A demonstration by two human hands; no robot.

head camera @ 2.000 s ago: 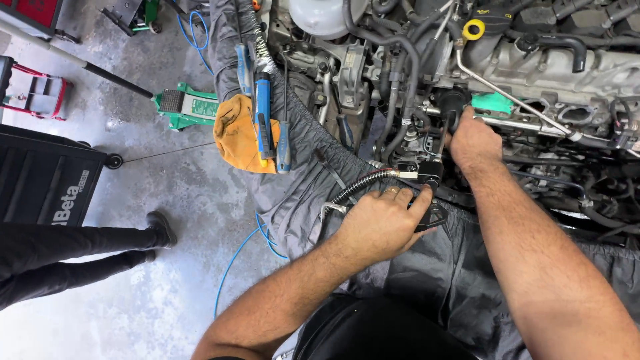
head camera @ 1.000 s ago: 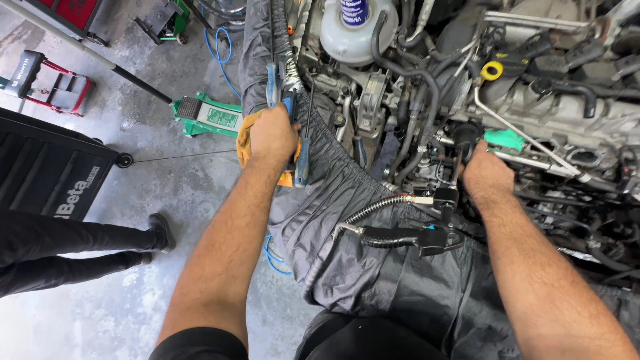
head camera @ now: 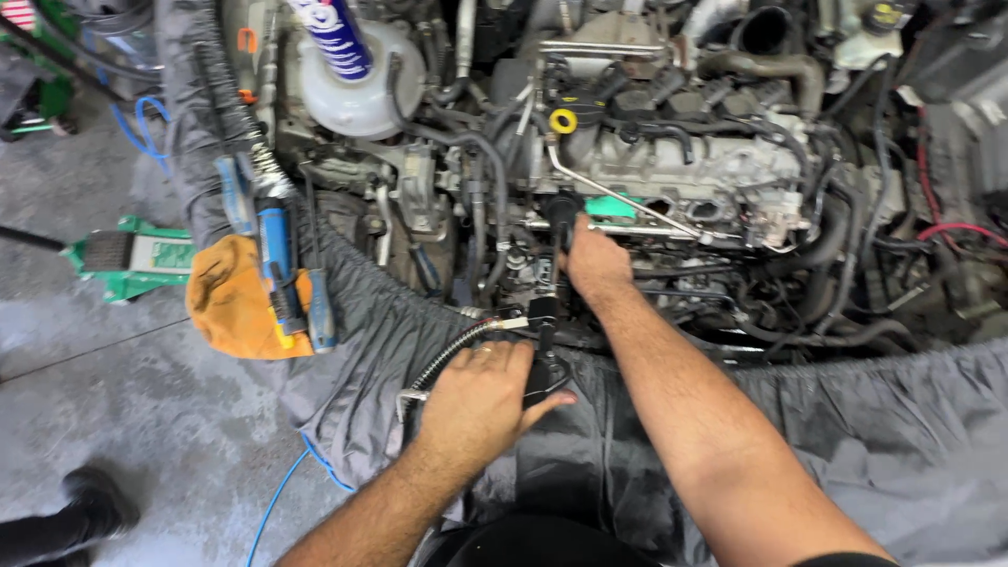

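Observation:
My right hand point(head camera: 596, 253) is closed around the black nozzle end of a hand-held tool at the engine's intake side, left of the open ports point(head camera: 705, 209). My left hand point(head camera: 480, 386) lies on the black handle body point(head camera: 546, 376) of the tool, thumb stretched to the right below it. A hose wrapped in a metal spring point(head camera: 457, 346) runs from the tool's white fitting to the left of that hand. A green piece point(head camera: 611, 206) covers part of the intake face beside the nozzle. The left fingers' undersides are hidden.
A grey fender cover point(head camera: 378, 315) drapes the car's edge, with an orange cloth point(head camera: 224, 303), a blue-handled tool point(head camera: 276, 244) and screwdrivers on it. A spray can point(head camera: 335, 39) stands by the white reservoir point(head camera: 378, 87). Left are a green floor jack point(head camera: 130, 256), a blue hose and a person's shoe point(head camera: 98, 500).
A second ago my left hand was at the orange cloth and blue tools; it is back on the black handle body. My right hand stays at the nozzle. The view has shifted toward the engine.

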